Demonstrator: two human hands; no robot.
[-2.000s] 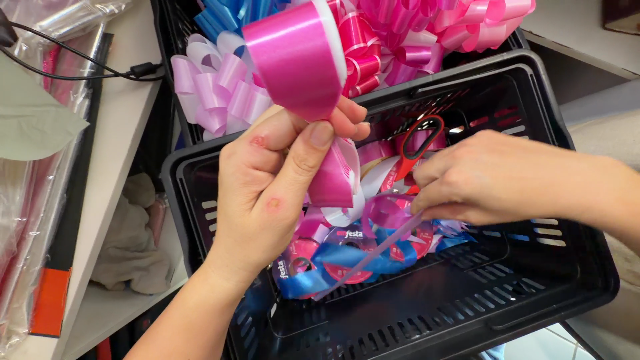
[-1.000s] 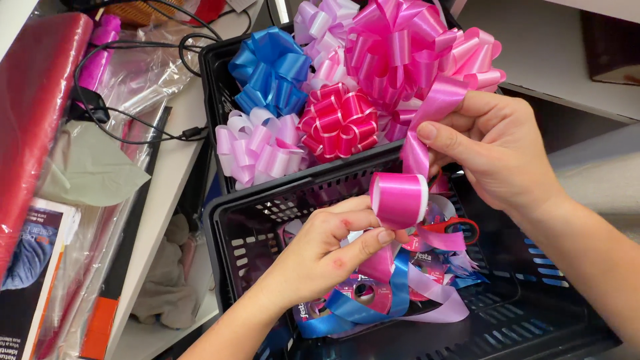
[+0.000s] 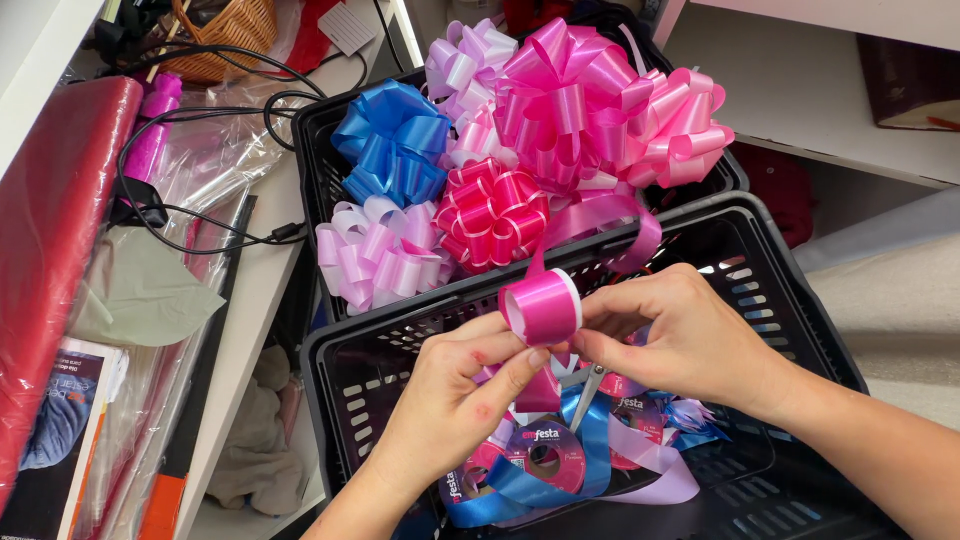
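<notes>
My left hand (image 3: pixel 480 375) pinches the base of a loop of magenta satin ribbon (image 3: pixel 541 307) with a pale inner side. From the right, my right hand (image 3: pixel 675 337) touches the loop's lower edge; its fingertips are partly hidden. A loose length of the ribbon curls above both hands over the basket rim. Below them, in the front black plastic basket (image 3: pixel 750 457), lie ribbon spools (image 3: pixel 546 457), loose blue ribbon (image 3: pixel 525 484), lilac ribbon (image 3: pixel 660 480) and scissors (image 3: pixel 589 396), whose blades show.
A second black basket (image 3: pixel 306 150) behind holds a blue pull bow (image 3: pixel 394 142), a red bow (image 3: pixel 493 214) and several pink and lilac bows (image 3: pixel 570 105). At left are black cables (image 3: pixel 195 112), plastic-wrapped red material (image 3: pixel 60 247) and a wicker basket (image 3: pixel 232 37). White shelves flank both sides.
My right hand has come down from the raised ribbon end to the loop in my left hand. The ribbon's free length now curls over the basket rim.
</notes>
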